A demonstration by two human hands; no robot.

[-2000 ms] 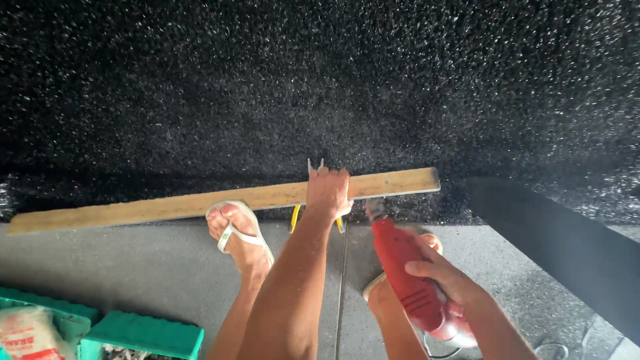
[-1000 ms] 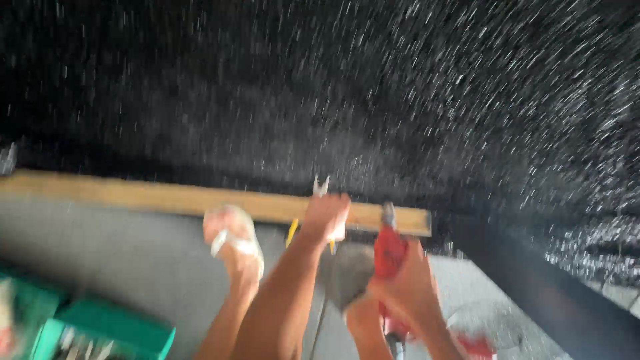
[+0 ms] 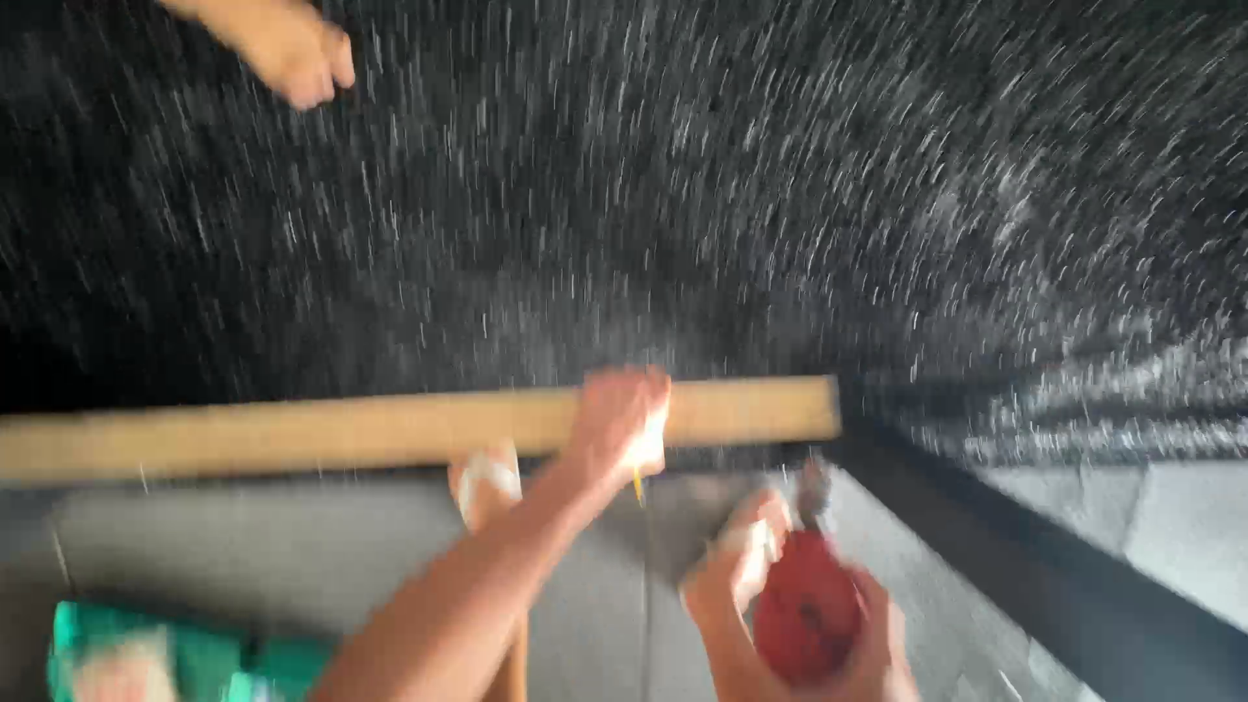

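Observation:
My left hand [image 3: 619, 419] is closed around a long wooden board [image 3: 390, 429] lying across the edge of black, speckled material [image 3: 536, 224]. A thin yellow piece shows just below that hand; the rest of it is hidden. My right hand [image 3: 873, 624] grips a red power drill [image 3: 804, 604], whose metal front end points toward the board but stands apart from it, below its right end. The picture is blurred, so the drill's tip is unclear.
Another person's hand [image 3: 307, 63] reaches in at the upper left. A dark beam [image 3: 1053, 565] slants at the right. A green toolbox [image 3: 205, 653] stands lower left on grey tiles [image 3: 292, 536]. My sandalled feet [image 3: 487, 487] are below the board.
My right hand has drawn the drill back from the board's right end. Another person's hand has come into view at the upper left. My left hand stays on the board.

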